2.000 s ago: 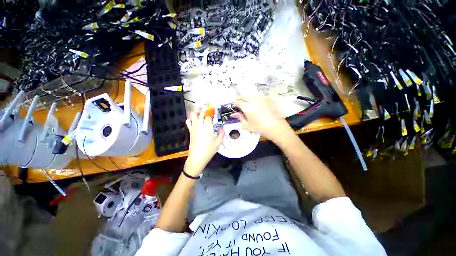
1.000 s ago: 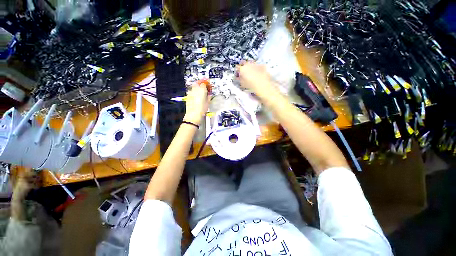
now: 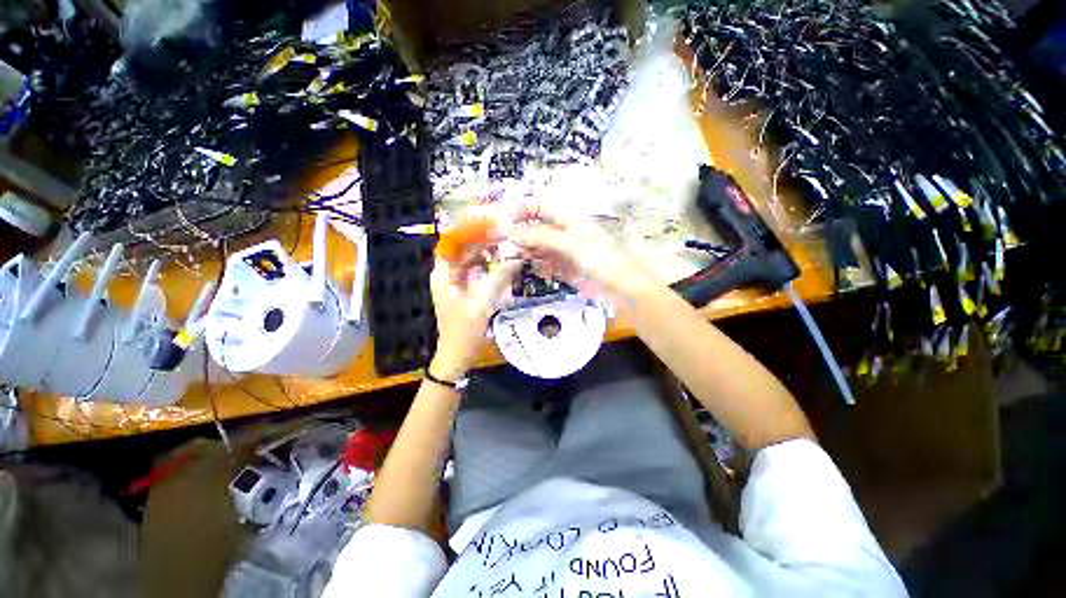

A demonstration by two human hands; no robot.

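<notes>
A white camera housing [image 3: 549, 341] with a round hole stands at the bench's front edge, its open top with dark parts facing the bench. My left hand [image 3: 470, 280], with an orange finger cot [image 3: 465, 237], is raised at the housing's upper left, fingers bent. My right hand [image 3: 573, 255] is over the top of the housing, its fingers close to the left fingers. Both hands are blurred and overexposed, and whether they hold a small part between them cannot be told.
A black glue gun [image 3: 742, 242] lies right, its glue stick [image 3: 821, 345] over the edge. A black parts tray [image 3: 399, 251] and partly built cameras [image 3: 277, 315] stand left. Small parts [image 3: 526, 105] heap behind; cable leads [image 3: 935, 152] pile on both sides.
Both hands have come back from the small parts heap toward the housing and closer together. A person's arm at the lower left is no longer in view.
</notes>
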